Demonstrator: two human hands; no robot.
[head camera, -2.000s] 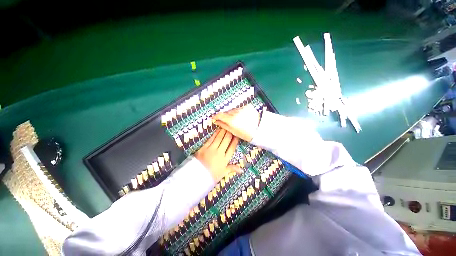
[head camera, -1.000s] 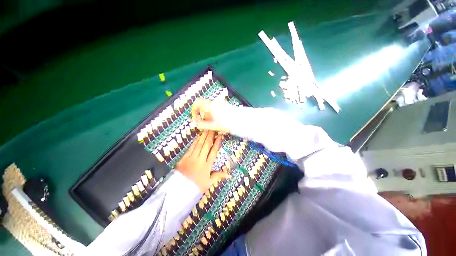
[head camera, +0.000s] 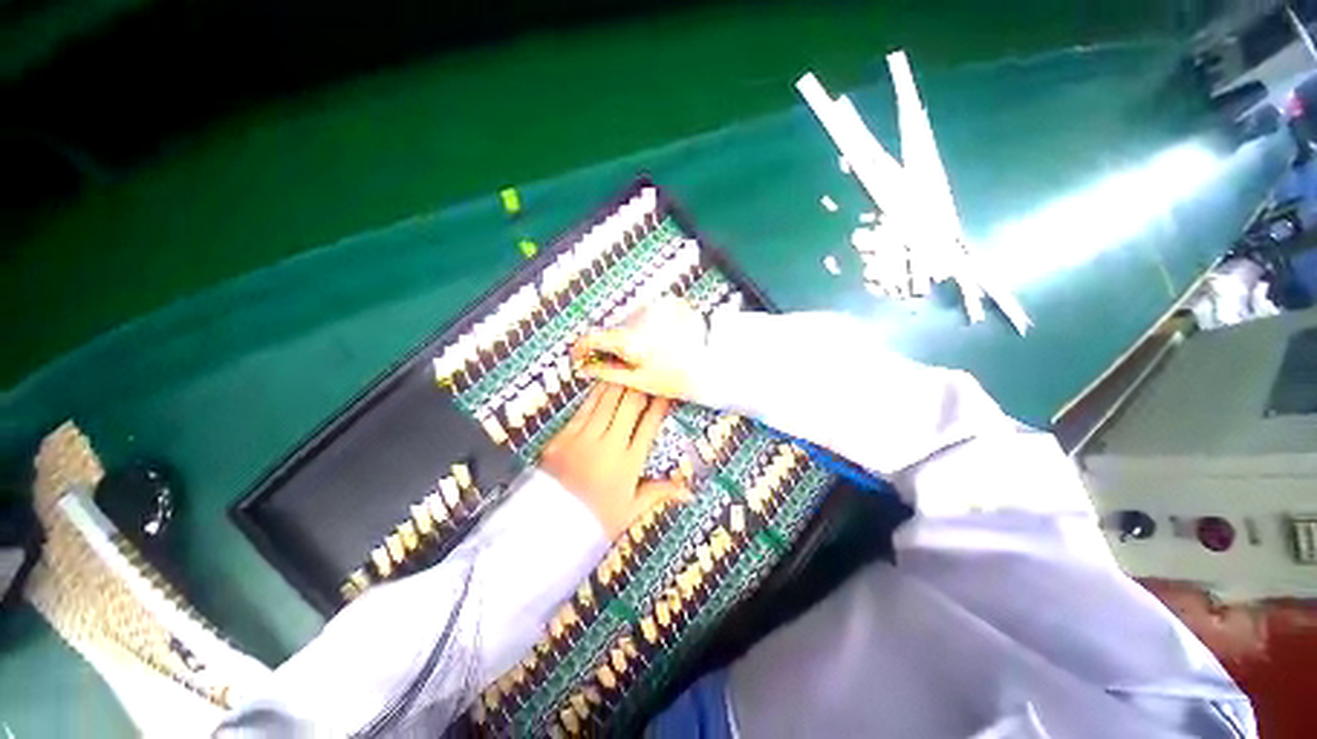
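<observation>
Green circuit boards lie in close slanting rows in a black tray. Dark upright components on them carry white tips on the far rows and tan tips on the near rows. My left hand rests spread on the middle rows, palm down, its fingers pointing at my right hand. My right hand is just beyond it, fingers bent at a component row. Its fingertips are blurred, and whether they pinch a tip cannot be told.
White strips and small loose bits lie right of the tray. A tan patterned sheet and a black round object are at left. A blue cord runs by my right wrist. A grey knobbed box stands at right.
My right hand lifted its curled fingers from the row, then came back down with them lower and more extended. My left hand stays on the boards. The camera view has shifted.
</observation>
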